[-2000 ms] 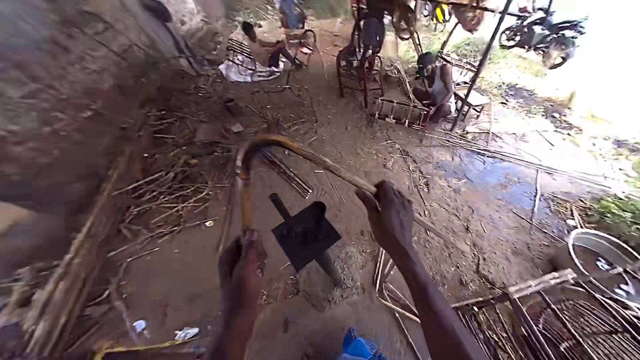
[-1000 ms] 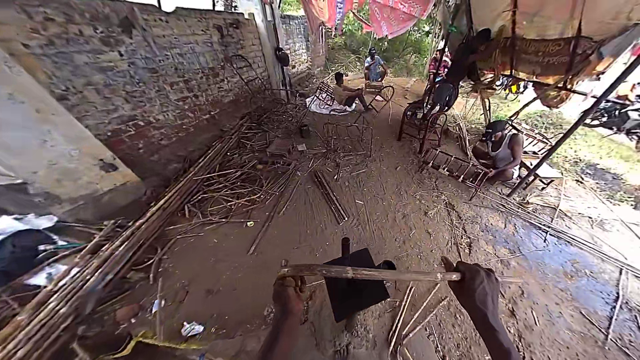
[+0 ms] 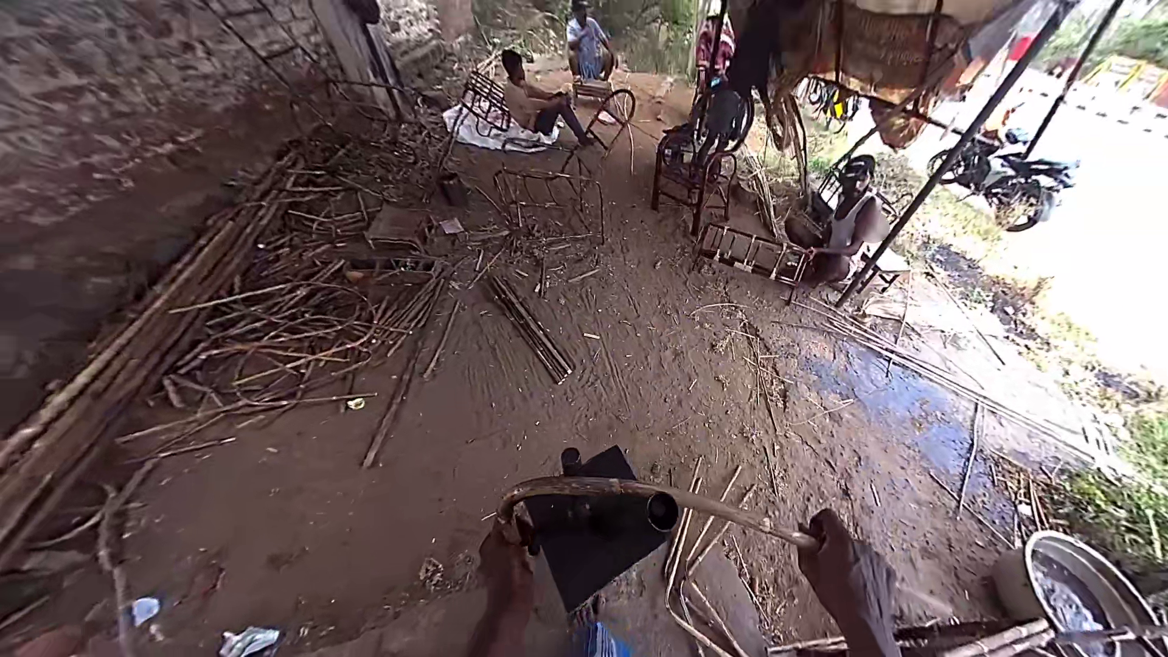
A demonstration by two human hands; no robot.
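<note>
A bent cane pole (image 3: 630, 488) spans between my two hands, its sharp curve at the left end. My left hand (image 3: 507, 557) is closed around the cane just below that curve. My right hand (image 3: 835, 557) grips the straighter end at the right. Beneath and behind the cane is a dark metal plate (image 3: 593, 570) with short upright tubes; the cane passes in front of it. Whether the cane touches the plate I cannot tell.
Long poles (image 3: 164, 315) and a heap of canes (image 3: 310, 319) lie at the left. A bundle of sticks (image 3: 529, 328) lies ahead. At the lower right stands a basin (image 3: 1077, 584). Several people work farther back among cane frames (image 3: 753, 255); a puddle (image 3: 899, 401) lies at the right.
Two seconds ago the cane's bend stood high above my left hand; now the cane lies lower, across the dark plate. Both hands keep hold of it. The view has swung up and back down.
</note>
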